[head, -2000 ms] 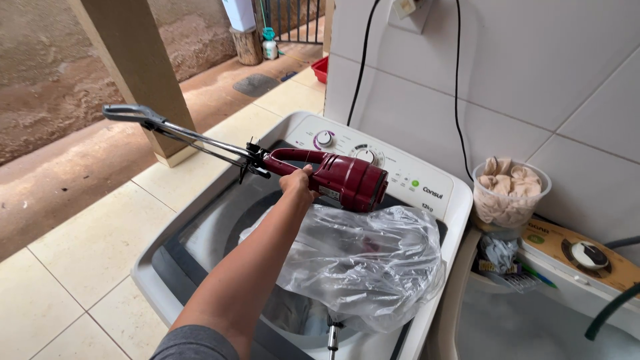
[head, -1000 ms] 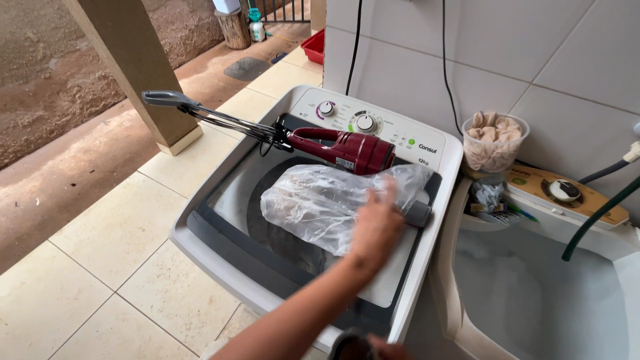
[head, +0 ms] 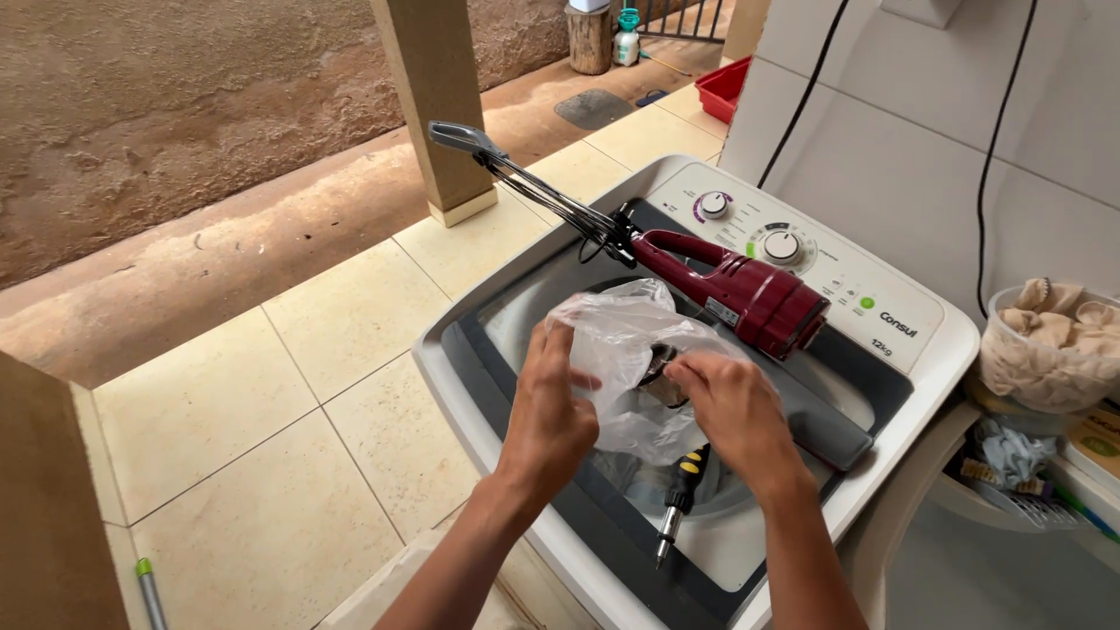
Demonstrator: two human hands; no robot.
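Note:
Over the lid of a top-loading washing machine [head: 927,350], my left hand [head: 551,402] holds the left side of a clear plastic bag [head: 612,324]. My right hand [head: 731,407] grips a dark, shiny round part [head: 662,376] at the bag's middle; what the part is cannot be told. Below the bag a screwdriver [head: 682,499] with a black and yellow handle lies on the lid, its tip toward me. Behind the bag rests a dark red handheld vacuum cleaner [head: 735,289], its grey handle and bundled cord reaching to the upper left.
To the right stand a clear tub of beige cloths [head: 1050,350] and a basin [head: 910,490] with a brush and a crumpled blue-grey cloth [head: 1015,451] at its edge. Two black cords hang down the tiled wall. A square pillar [head: 437,105] rises behind the machine at left.
My left hand has come onto the bag, which is lifted and opened out. My right hand now holds the dark round part at it. The screwdriver's handle has come into sight.

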